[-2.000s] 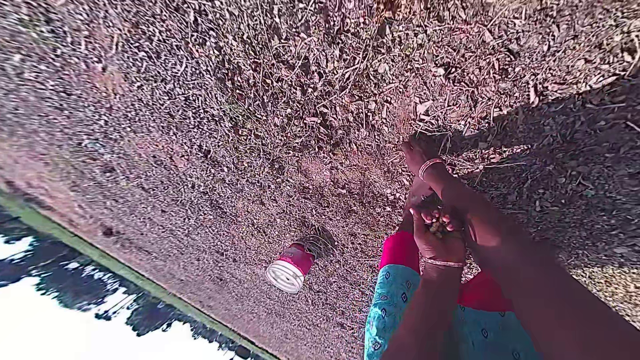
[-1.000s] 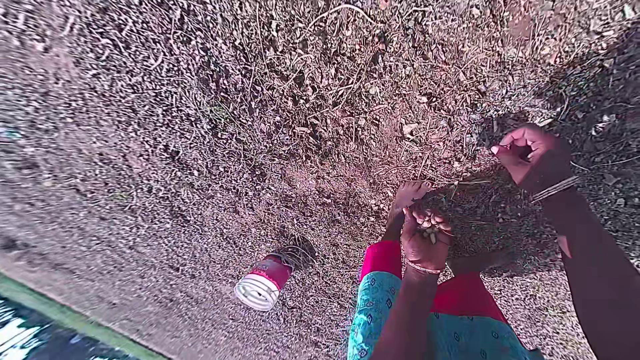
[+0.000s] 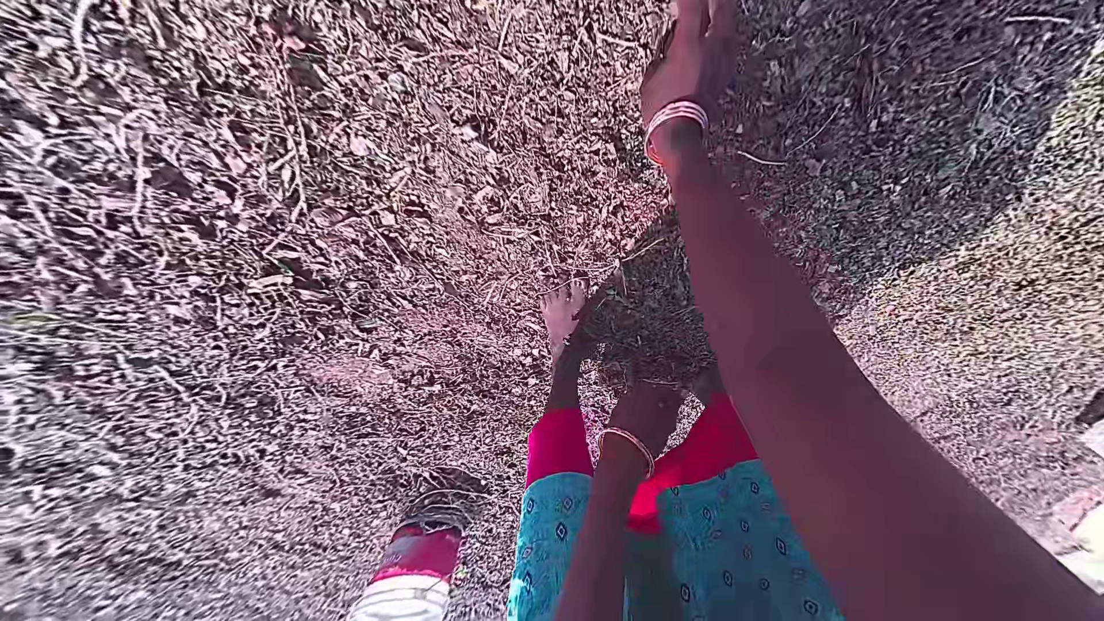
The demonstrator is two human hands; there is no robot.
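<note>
My right hand [image 3: 690, 65], with bangles at the wrist, reaches far forward at the top edge, over dry ground litter. Its fingertips are cut off by the frame, and what it touches cannot be made out. Low in the middle, my left hand [image 3: 647, 414] is in shadow between my knees, a bangle [image 3: 628, 447] at its wrist. Its fingers and palm are too dark to tell what they hold. To the left of my legs stands a red and white plastic container [image 3: 414, 561], partly cut off by the bottom edge.
Leaf litter, twigs and dry stems cover the ground [image 3: 345, 328]. My bare foot [image 3: 562, 310] rests ahead of my left knee, under teal and red patterned clothing [image 3: 733, 535]. Pale stones [image 3: 1088, 526] lie at the right edge.
My right hand has moved forward, away from my body. The small round things visible in my left palm earlier no longer show. The view has shifted, and the sky is out of sight.
</note>
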